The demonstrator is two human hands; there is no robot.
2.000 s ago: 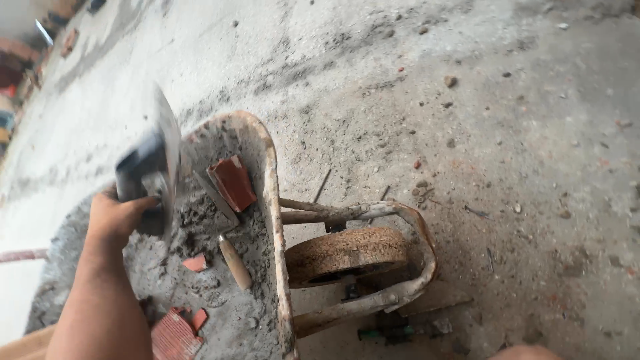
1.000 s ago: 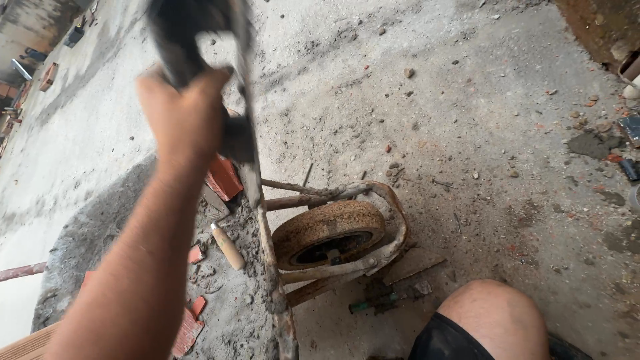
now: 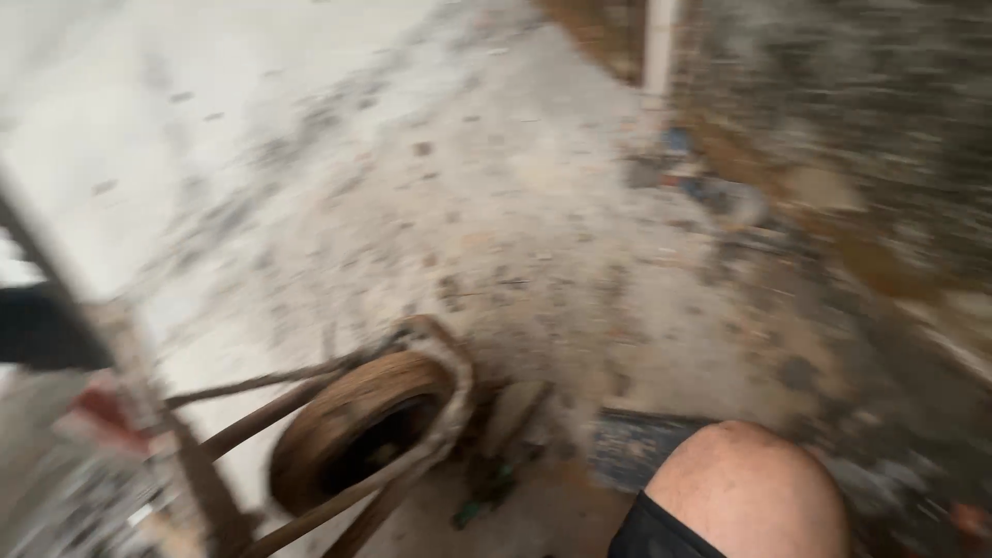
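Observation:
Neither of my hands shows in the blurred head view. A flat blade [image 3: 39,240] with a dark handle [image 3: 46,327], the tool that was in my hand earlier, cuts in at the left edge; what holds it is out of frame. Right below it lies the rim of a wheelbarrow [image 3: 167,434], with wet grey mortar [image 3: 93,504] and a red brick piece [image 3: 112,415] inside. The barrow's wheel [image 3: 356,426] sits in its bent tube frame at lower left.
My bare knee [image 3: 752,496] is at lower right, beside a dark, mortar-stained slab or tray [image 3: 643,446]. Rubble and bits of debris [image 3: 721,198] lie along the foot of a rough wall [image 3: 860,116] at right, near a pale upright post [image 3: 659,50].
The view has swung far to the right. The hand gripping the tool's dark handle, seen over the wheelbarrow earlier, has left the frame; only part of the tool remains at the left edge.

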